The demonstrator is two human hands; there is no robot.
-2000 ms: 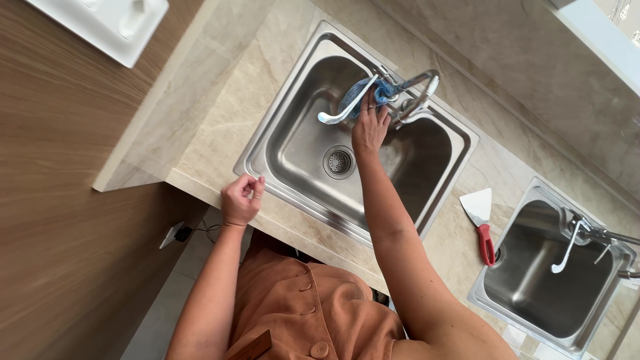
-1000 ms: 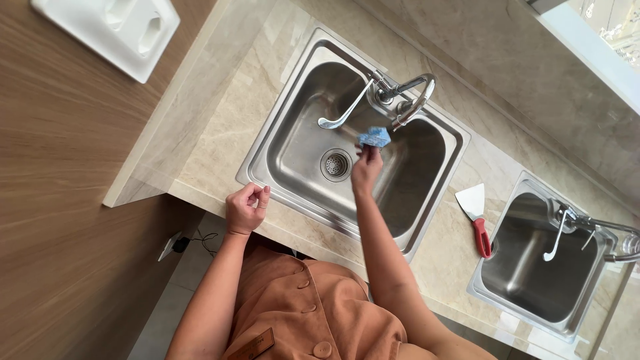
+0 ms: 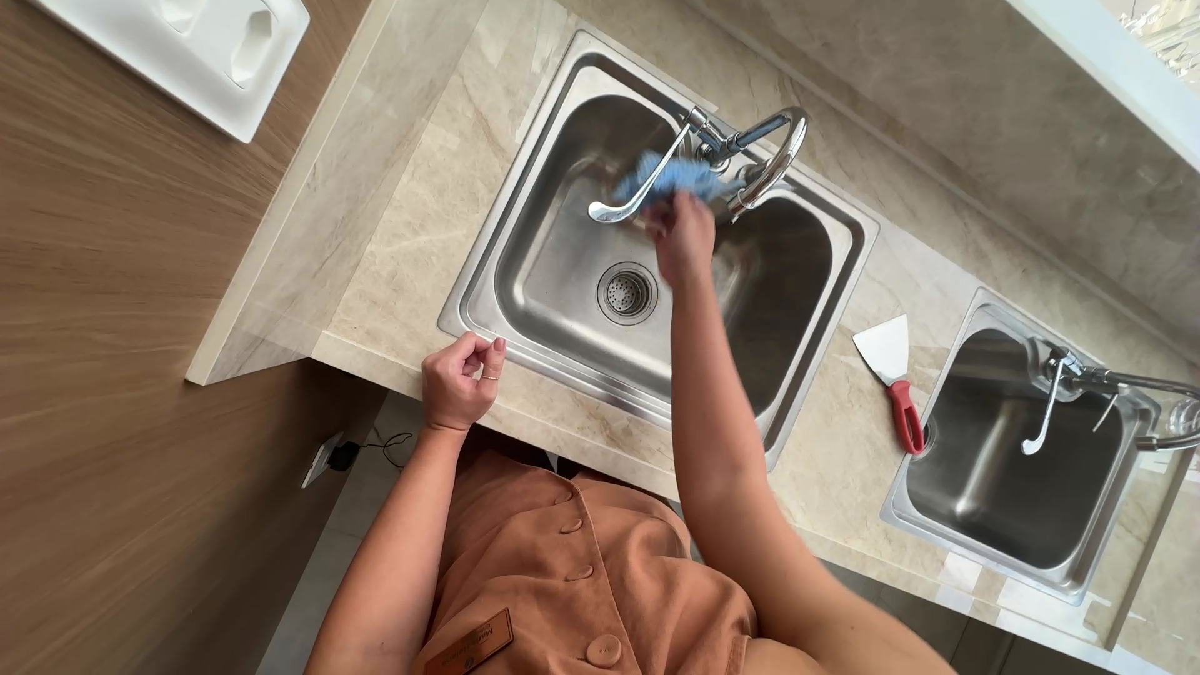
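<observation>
My right hand [image 3: 682,234] holds a blue cloth [image 3: 677,176], blurred, at the back wall of the larger stainless steel sink [image 3: 553,272], just below the faucet base. The long lever handle [image 3: 647,187] crosses in front of the cloth, and the chrome gooseneck faucet [image 3: 792,150] arches to its right. My left hand [image 3: 461,380] rests at the sink's front left corner, fingers curled, a ring on one finger; nothing shows in it. The drain strainer [image 3: 626,292] lies in the basin floor, left of my right forearm.
A putty knife [image 3: 902,412] with a red handle lies on the stone counter [image 3: 394,272] between the two sinks. The smaller steel sink [image 3: 1022,469] has its own lever faucet [image 3: 1078,370]. A wood panel [image 3: 112,234] with a white fixture [image 3: 216,56] stands at left.
My right hand has moved the blue cloth from above the middle of the basin back up toward the faucet base. My left hand stays at the front corner of the sink.
</observation>
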